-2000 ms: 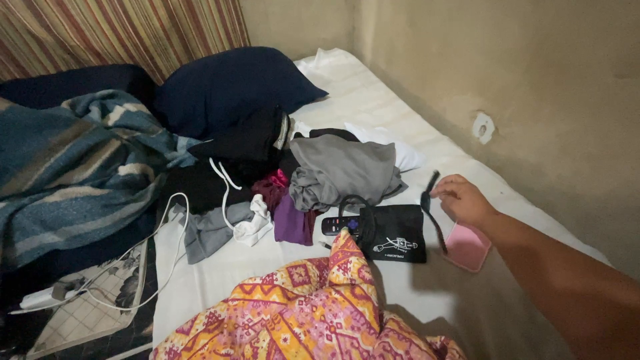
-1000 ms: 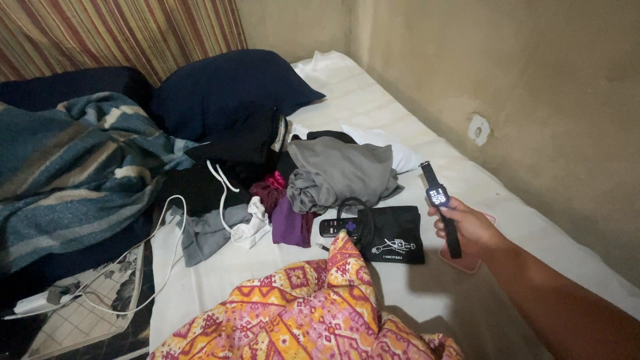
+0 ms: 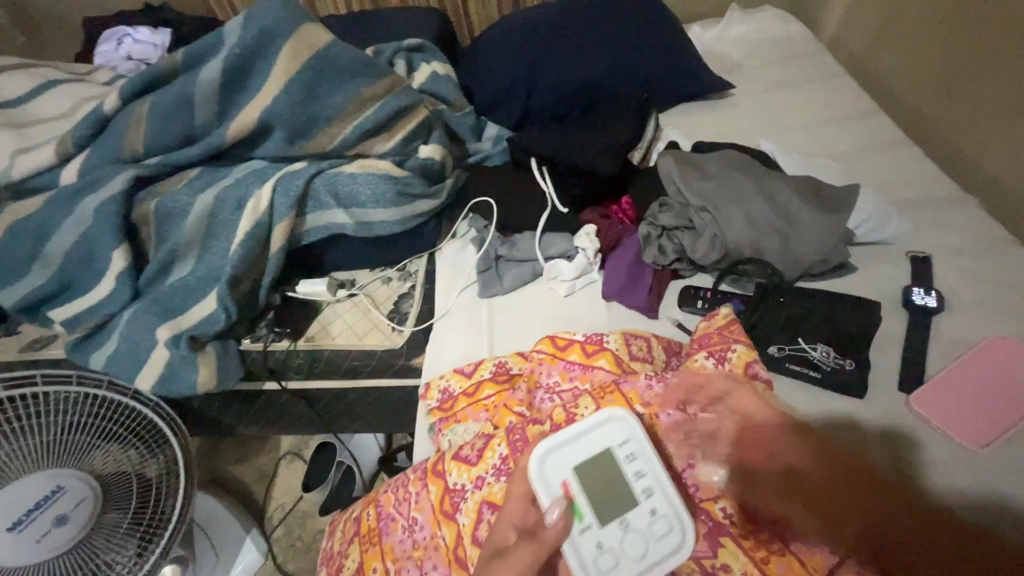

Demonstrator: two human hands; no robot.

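A white blood pressure monitor [image 3: 612, 500] with a grey display is held in my left hand [image 3: 524, 520], its thumb on the front face near the display. My right hand [image 3: 732, 448], blurred, is just right of the monitor, over patterned orange and pink fabric [image 3: 480, 384]; whether it holds anything cannot be told. Farther right, a black digital watch [image 3: 922, 300] with a lit face lies on the bed beside a pink rectangular object [image 3: 972, 392]. Left of the watch is a black pouch [image 3: 832, 336], with a remote control [image 3: 704, 299] and a dark cable [image 3: 748, 268] by it.
Piled clothes [image 3: 744, 208] and a navy pillow [image 3: 584, 56] lie on the bed. A striped blanket [image 3: 240, 152] covers the left side. A white charger [image 3: 320, 288] with its cable rests near the bed's gap. A fan [image 3: 80, 472] stands at lower left, near shoes [image 3: 332, 472].
The watch, in my right hand one second ago, now lies on the bed. My left hand and the monitor have come into view. The view has swung left and down.
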